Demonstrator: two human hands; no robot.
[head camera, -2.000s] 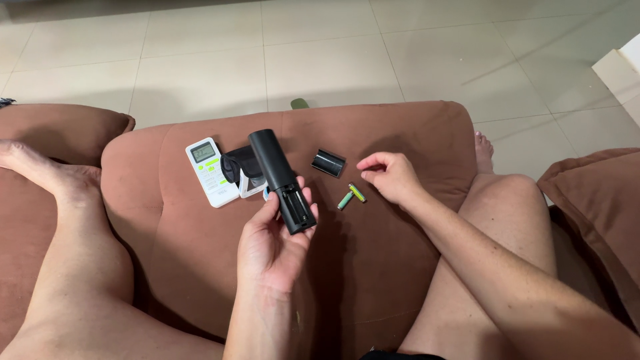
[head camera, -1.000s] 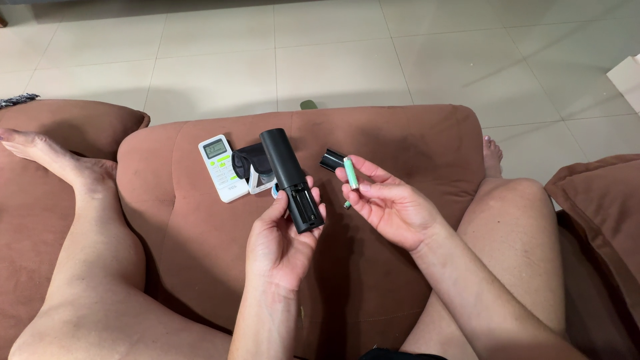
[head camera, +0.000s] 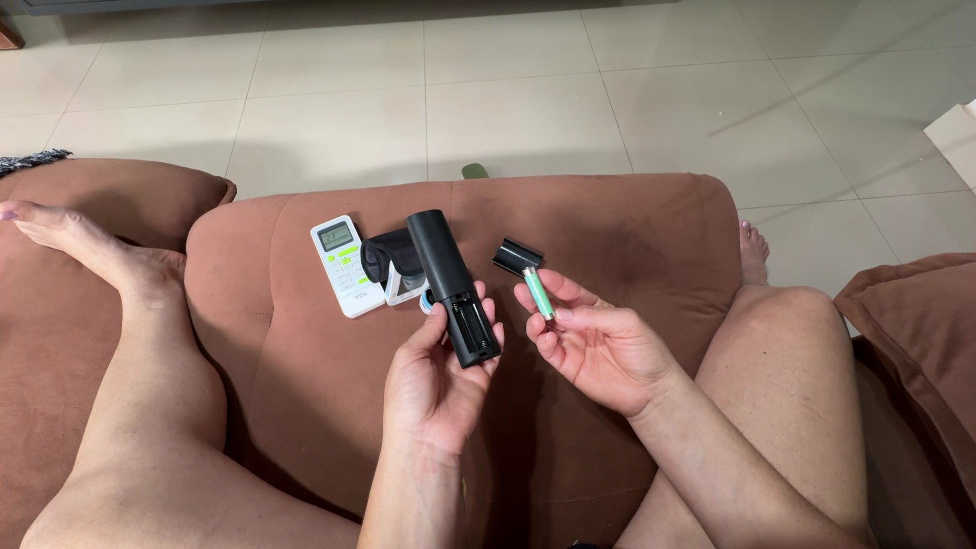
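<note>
My left hand (head camera: 438, 374) holds a black remote control (head camera: 444, 263), its back facing up and its battery compartment uncovered. Metal springs show inside, and I see no battery in it. Between the thumb and fingers of my right hand (head camera: 602, 343) is a green cylindrical battery (head camera: 538, 293), tilted, to the right of the remote. A black battery cover (head camera: 518, 256) lies on the brown sofa cushion just beyond those fingertips. The second battery seen earlier is not visible now.
A white air-conditioner remote (head camera: 348, 267) with a small display lies on the sofa cushion (head camera: 320, 412), beside a black cloth item (head camera: 393, 255) and a white object (head camera: 404, 286). My bare legs flank the cushion. Beyond its far edge is a tiled floor (head camera: 518, 114) with a green object (head camera: 474, 171).
Two seconds ago both batteries lay on the cushion near my right hand. That hand has picked one up and holds it closer to the remote. My left hand still holds the black remote.
</note>
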